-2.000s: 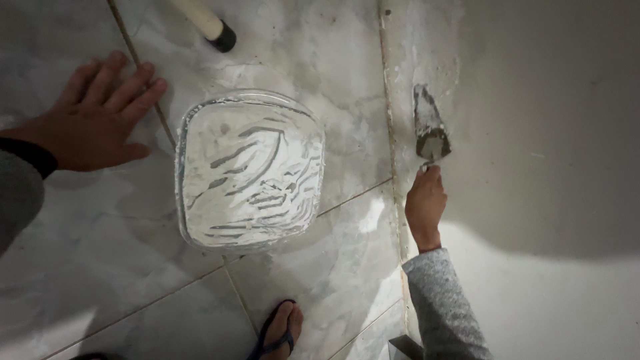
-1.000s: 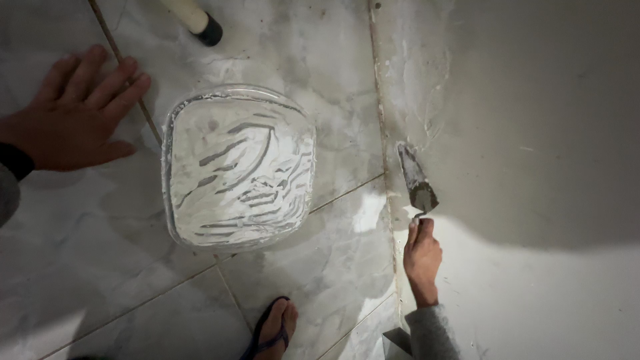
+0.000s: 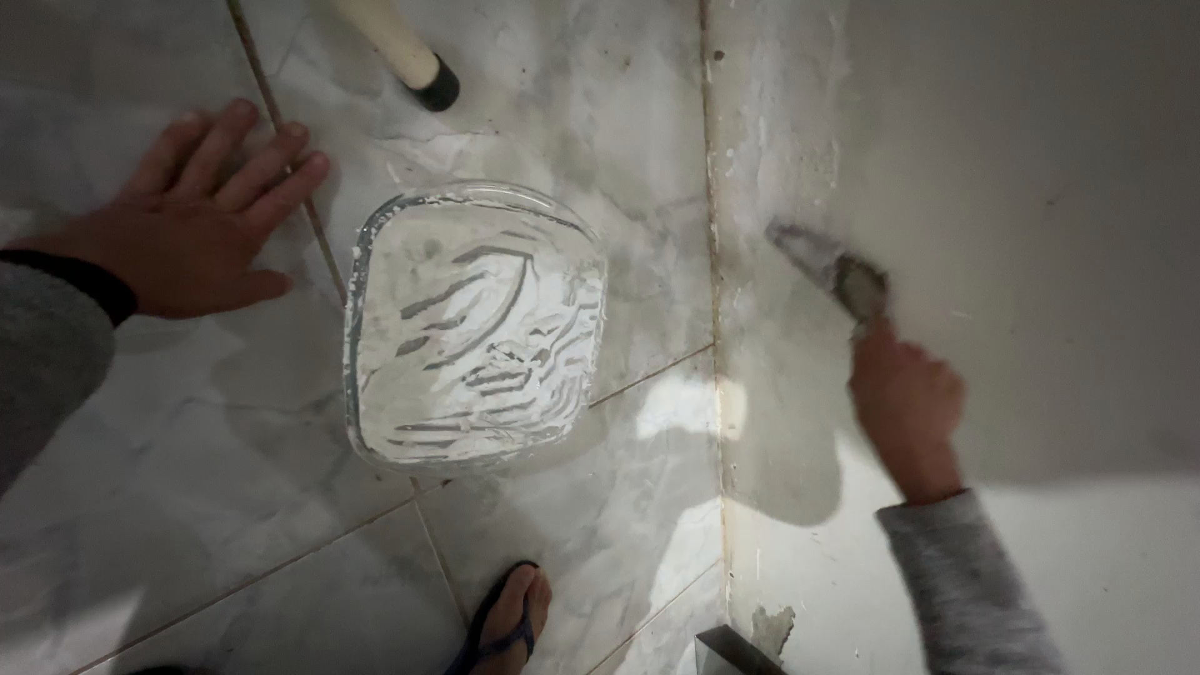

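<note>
My right hand is closed around the handle of a small pointed trowel, whose blade is smeared with pale paste. The blade lies at the lower part of a wall, near its joint with the tiled floor, tip pointing up and left; whether it touches is blurred. My left hand is spread on the floor tiles, fingers apart, holding nothing. Between the hands sits a clear plastic container, its inside streaked with white paste.
A pale rod with a black end cap reaches in from the top. A foot in a dark flip-flop stands at the bottom. A dark metal-looking edge lies at the wall's base, by a patch of chipped wall coating.
The right hand has carried the trowel down along the wall, then away from the floor joint, and the blade has tilted further left. The left hand stays spread on the floor.
</note>
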